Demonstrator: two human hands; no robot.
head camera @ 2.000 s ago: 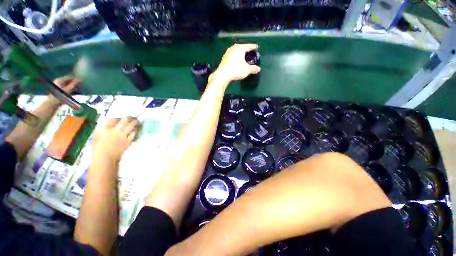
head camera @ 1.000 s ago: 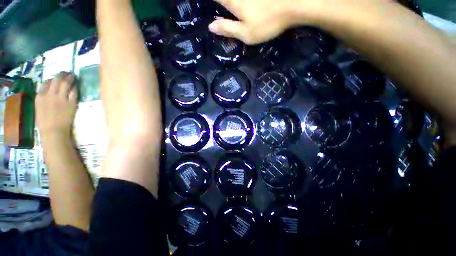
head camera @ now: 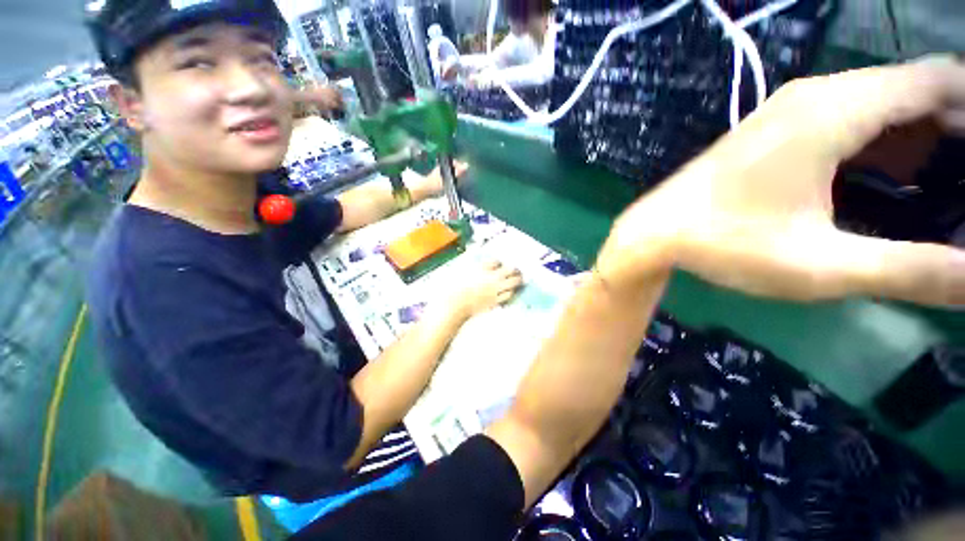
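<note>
My left hand [head camera: 772, 201] is raised large at the upper right, close to the camera. Its thumb and fingers curve around a dark cylindrical unit [head camera: 894, 185], which is blurred. A black blister tray [head camera: 778, 423] lies below my arm at the lower right, with round black units [head camera: 612, 499] in pockets at its near left side. Another black unit [head camera: 926, 389] is on the green belt at the right. My right hand is not seen; a blurred tan patch at the bottom right corner is unclear.
A person in a dark shirt [head camera: 222, 338] sits at the left, one hand resting on newspaper [head camera: 481, 365]. A green press [head camera: 413, 132] with a red ball knob [head camera: 276, 208] stands over an orange block [head camera: 422, 246]. Stacked black trays [head camera: 635, 95] and a white cord are beyond the belt.
The view has swung left and up from the tray, bringing the neighbouring person and press into sight. My left hand now shows raised around a dark unit. My right hand has left the clear view.
</note>
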